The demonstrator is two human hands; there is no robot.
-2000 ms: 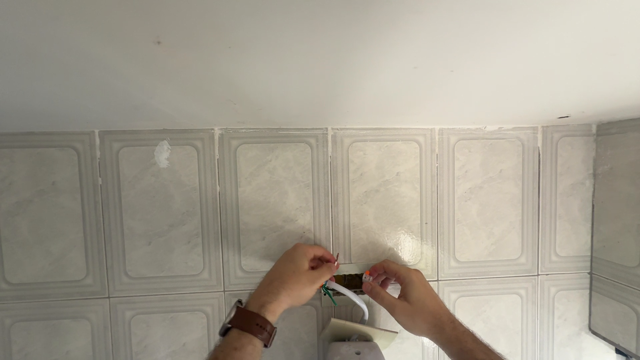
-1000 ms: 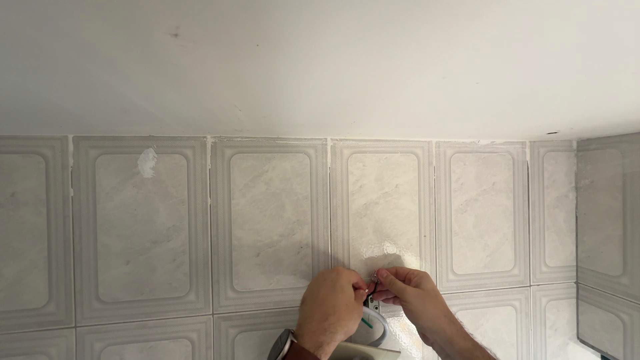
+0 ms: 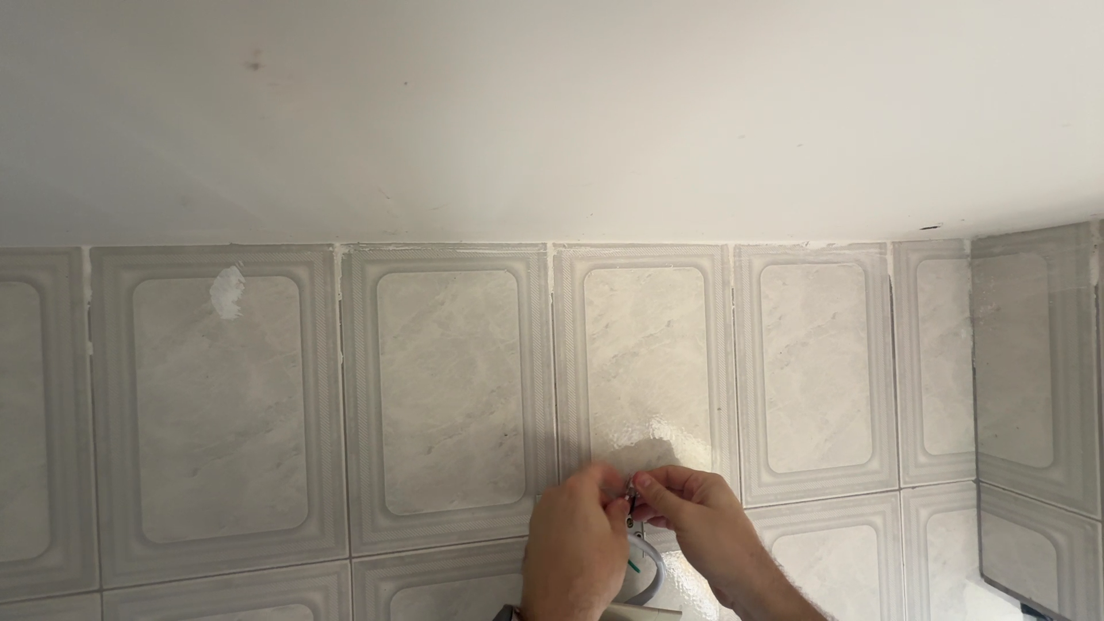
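My left hand (image 3: 580, 542) and my right hand (image 3: 697, 526) meet low in the head view, before the tiled wall. Their fingertips pinch a small dark wire (image 3: 633, 498) between them. Just below the fingertips, small round metal parts show at the wall. A grey-white sheathed cable (image 3: 657, 576) curves down beside my left hand, and a short green wire (image 3: 634, 566) shows inside its bend. Under the cable is the edge of a cream-coloured piece (image 3: 642, 612). My left hand hides part of the spot, and the wire ends are too small to make out.
Grey marbled wall tiles (image 3: 450, 388) run across the view, one with a white smear (image 3: 228, 291). Above them is a plain white surface (image 3: 552, 121) with small marks. At the right, the tiling turns a corner, where a dark-edged panel (image 3: 1035, 414) stands.
Two seconds ago my hands were farther apart, with a dark opening visible between them; now their fingertips are together. The white cable has shifted its bend. The view has moved somewhat.
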